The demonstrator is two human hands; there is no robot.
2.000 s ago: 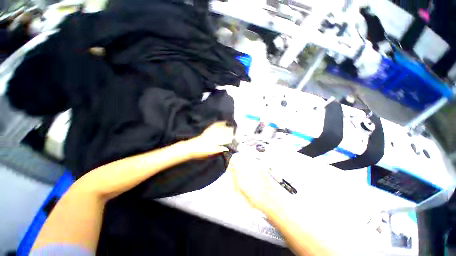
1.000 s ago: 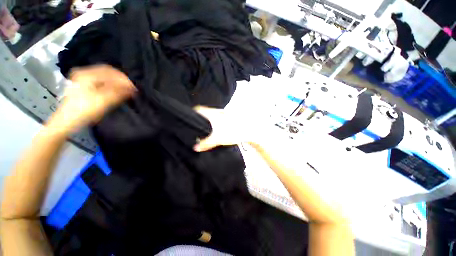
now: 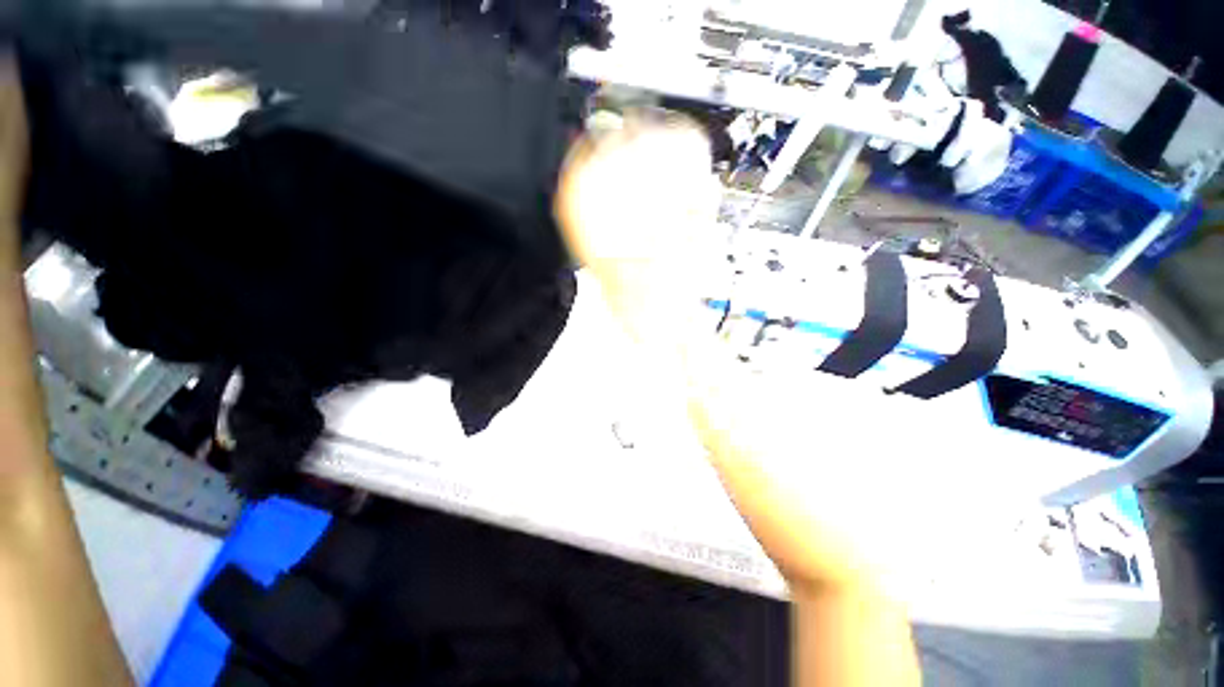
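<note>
The black garment [image 3: 349,255] is spread large across the upper left, its upper part lifted close to the camera. A lower corner hangs over the white machine table [image 3: 537,463]. My right hand [image 3: 642,195] is raised at the garment's right edge, left of the machine head, closed on the cloth; its fingers are overexposed and blurred. My left forearm runs up the left edge; the hand is cut off by the picture's edge or hidden. The white sewing machine [image 3: 792,289] stands at right, with no cloth seen at its needle area.
Two black fabric strips [image 3: 875,315] drape over the machine head, left of the control panel [image 3: 1074,419]. A blue bin [image 3: 255,570] stands below left, dark cloth beside it. Black thread cones [image 3: 1067,74] and blue crates [image 3: 1000,181] are behind. Light cloth [image 3: 212,108] shows upper left.
The garment has been lifted and moved up and left, off my lap side, uncovering the table front. My right hand has risen; my left hand has moved out past the left edge.
</note>
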